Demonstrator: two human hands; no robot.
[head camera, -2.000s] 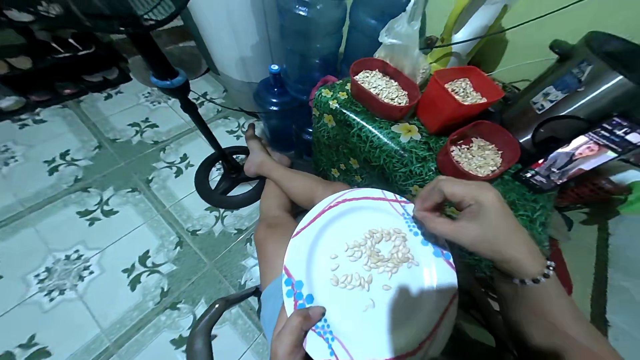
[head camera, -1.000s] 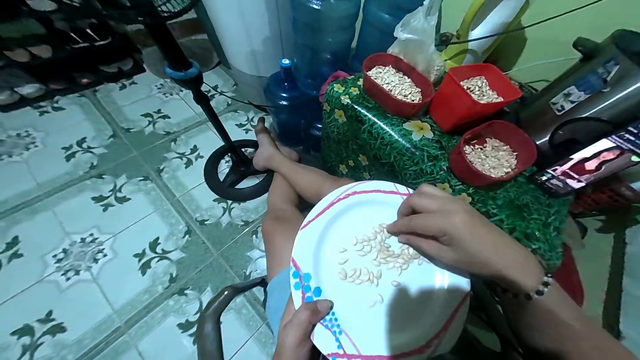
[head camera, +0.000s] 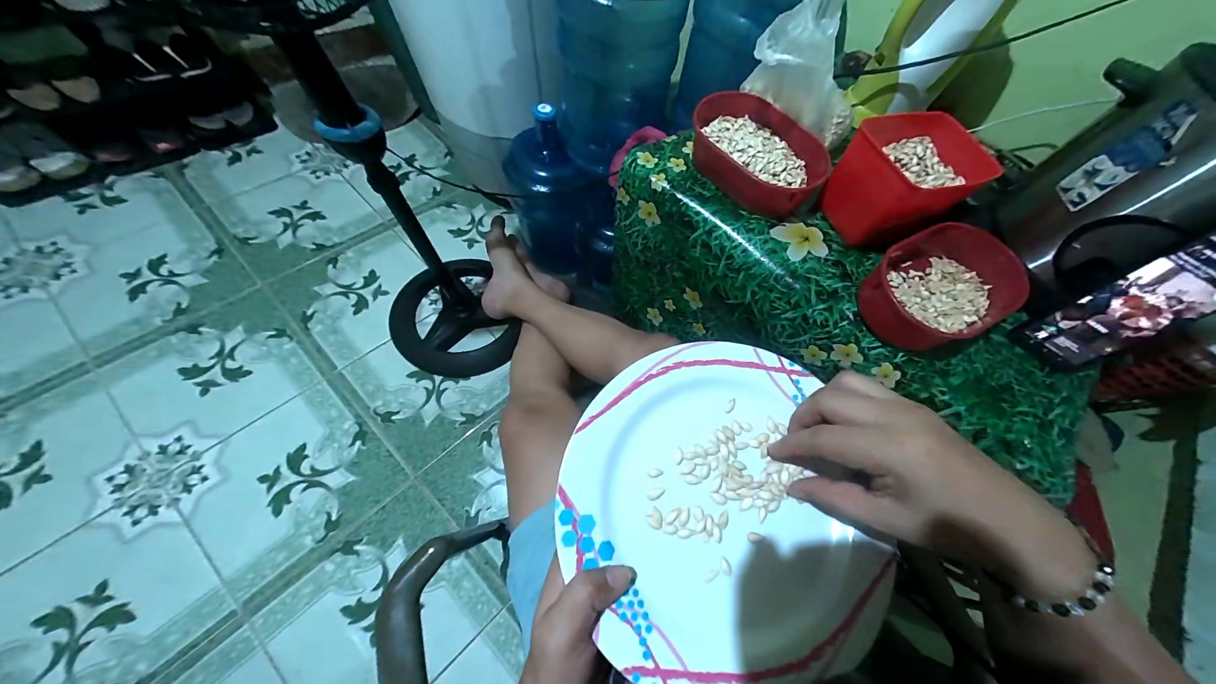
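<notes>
My left hand (head camera: 579, 613) grips the lower left rim of a white plate (head camera: 608, 456) with pink lines and blue dots, its thumb on top. Pale seeds (head camera: 727, 465) lie loosely spread over the plate's middle. Over the right part of the plate is my right hand (head camera: 855, 456), a beaded bracelet on its wrist, its bent fingertips at the seeds. Whether a seed is between those fingertips, I cannot tell. Beyond the plate, a dark red bowl (head camera: 883, 318), a bright red square container (head camera: 855, 190) and another dark red bowl (head camera: 717, 157) each hold pale seeds or shells.
The containers stand on a green flower-patterned cloth (head camera: 722, 256), beside a tied plastic bag (head camera: 798, 66). At right are a metal electric pot (head camera: 1092, 180) and a lit phone (head camera: 1130, 304). Blue water bottles (head camera: 546, 190), a fan stand (head camera: 408, 218) and a chair armrest (head camera: 404, 589) are around my legs.
My right hand has moved from the plate's upper right rim in over the seeds, and its fingers stay among them. My left hand keeps its hold on the plate.
</notes>
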